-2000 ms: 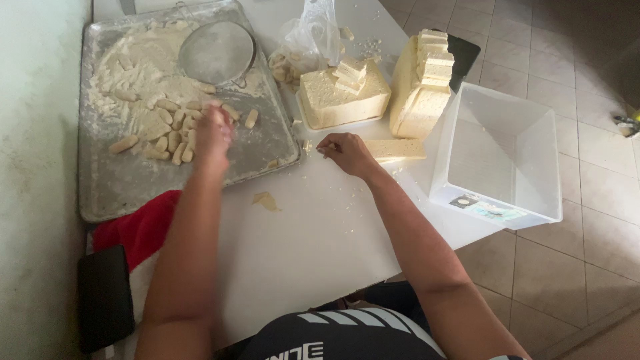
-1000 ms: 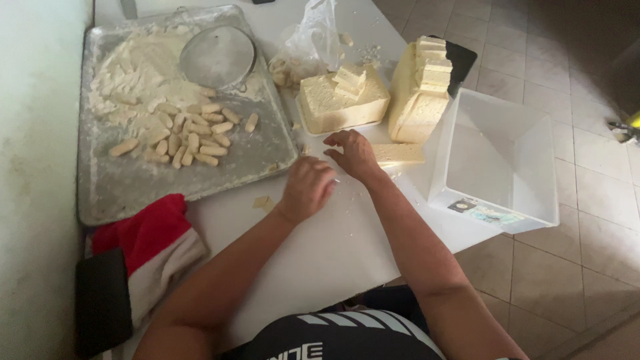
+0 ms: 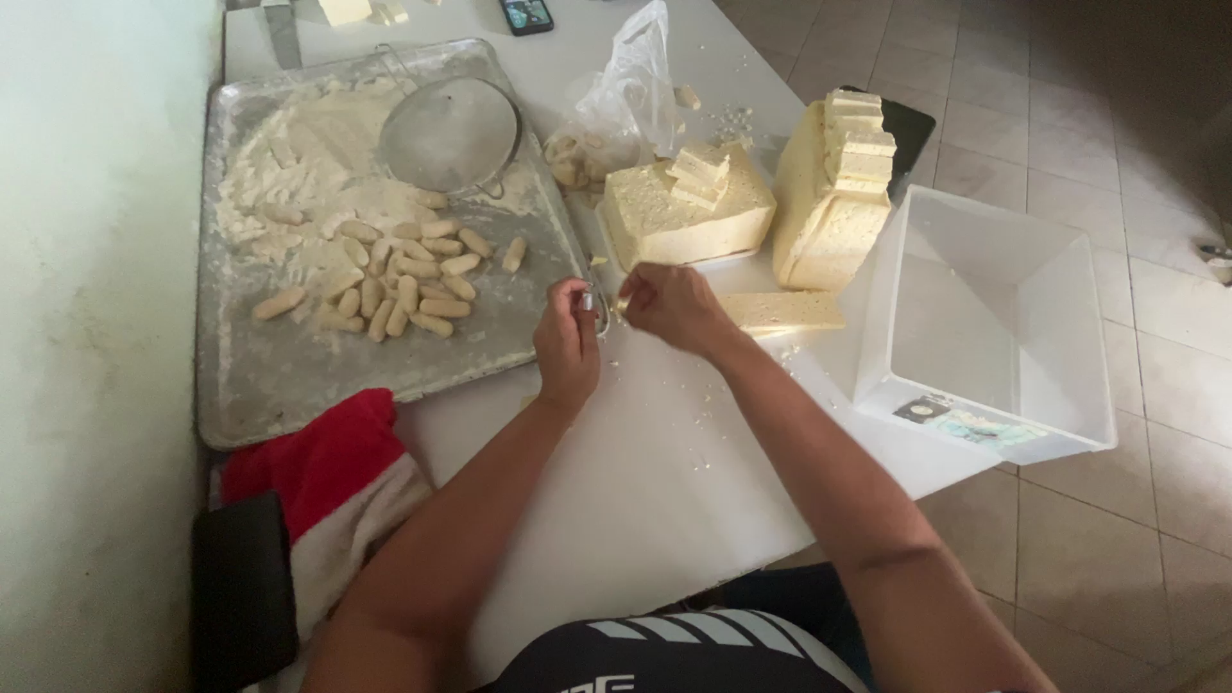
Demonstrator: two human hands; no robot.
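Note:
My left hand [image 3: 568,337] is at the near right edge of a floured metal tray [image 3: 462,361], fingers curled, with something small and pale at its fingertips. My right hand [image 3: 672,306] is just right of it, fingers bent in, close to a small yellowish bit; its grip is unclear. Several pale dough rolls [image 3: 407,294] lie on the tray beside loose flour [image 3: 298,173] and a round sieve [image 3: 450,135]. Beyond my right hand stands a block of cheese [image 3: 688,217] with small pieces on top. A flat cheese slab [image 3: 784,311] lies by my right wrist.
A taller cheese block [image 3: 818,212] stands at the right, beside a clear plastic bin [image 3: 972,318]. A plastic bag [image 3: 630,96] rests behind the blocks, a phone [image 3: 526,15] farther back. A red and white cloth [image 3: 327,472] and a dark object [image 3: 243,592] lie at the near left.
My left hand was over the dough rolls two seconds ago, then came back near my right hand. It is now beside the tray's edge. My right hand has stayed near the cheese block.

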